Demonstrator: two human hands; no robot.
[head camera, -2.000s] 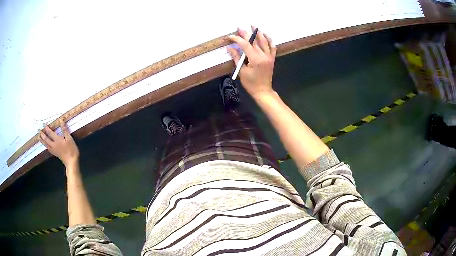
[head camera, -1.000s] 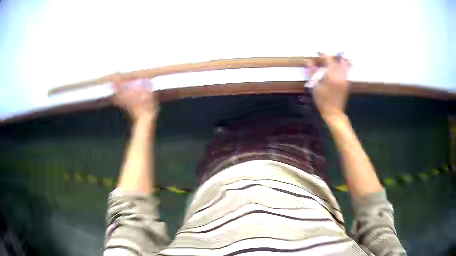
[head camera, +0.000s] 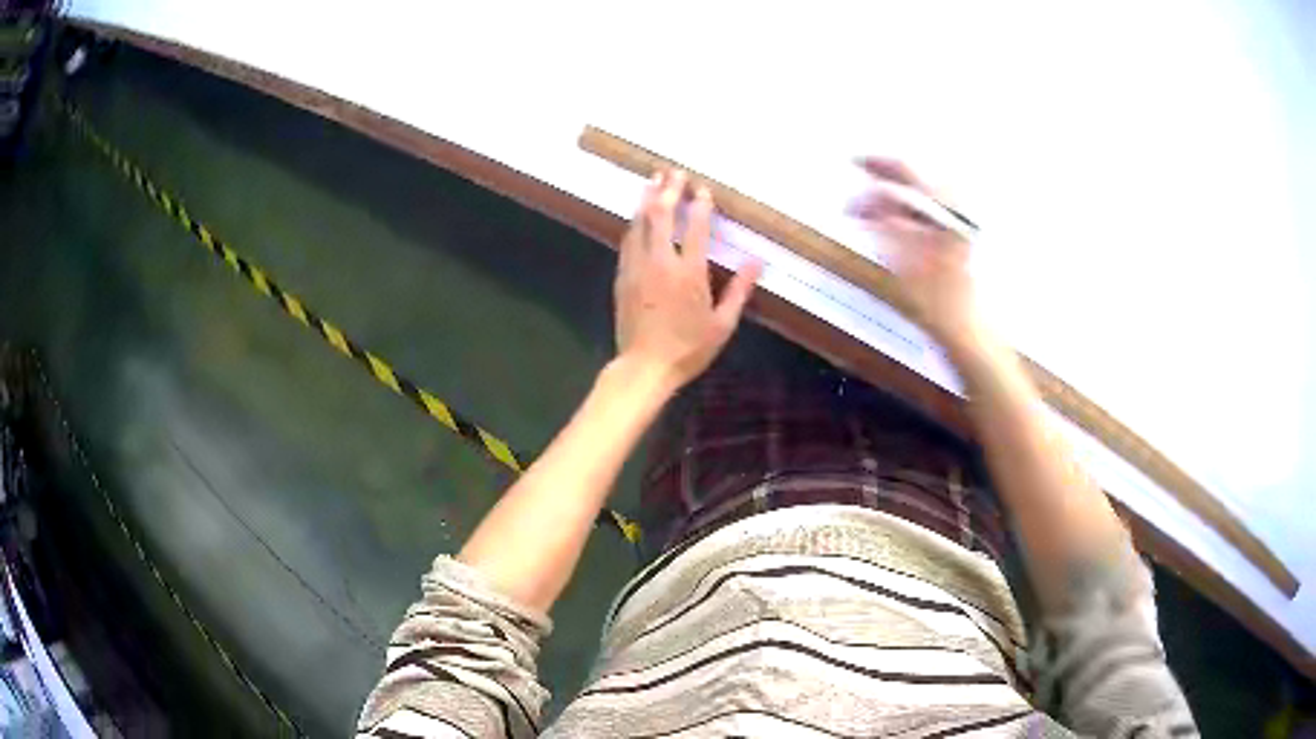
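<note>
The wooden ruler (head camera: 808, 246) lies along the near edge of the white marker paper (head camera: 433, 72), its left end at upper middle and its right end at lower right. My left hand (head camera: 668, 289) lies at the table edge with its fingertips on the ruler near that left end, thumb spread. My right hand (head camera: 924, 253) is blurred and holds the pen (head camera: 950, 217) over the paper; its wrist crosses above the ruler and hides part of it. Thin lines show on the paper strip between ruler and edge. Glare hides other print.
The brown wooden table edge (head camera: 404, 137) runs from upper left to lower right. Below it is the green floor (head camera: 318, 448) with yellow-and-black tape (head camera: 335, 335). Unclear items show at the far left rim.
The view has turned and shifted along the table. My left hand now rests near the ruler's left end. My right hand has left the ruler's end and is over the paper beyond it.
</note>
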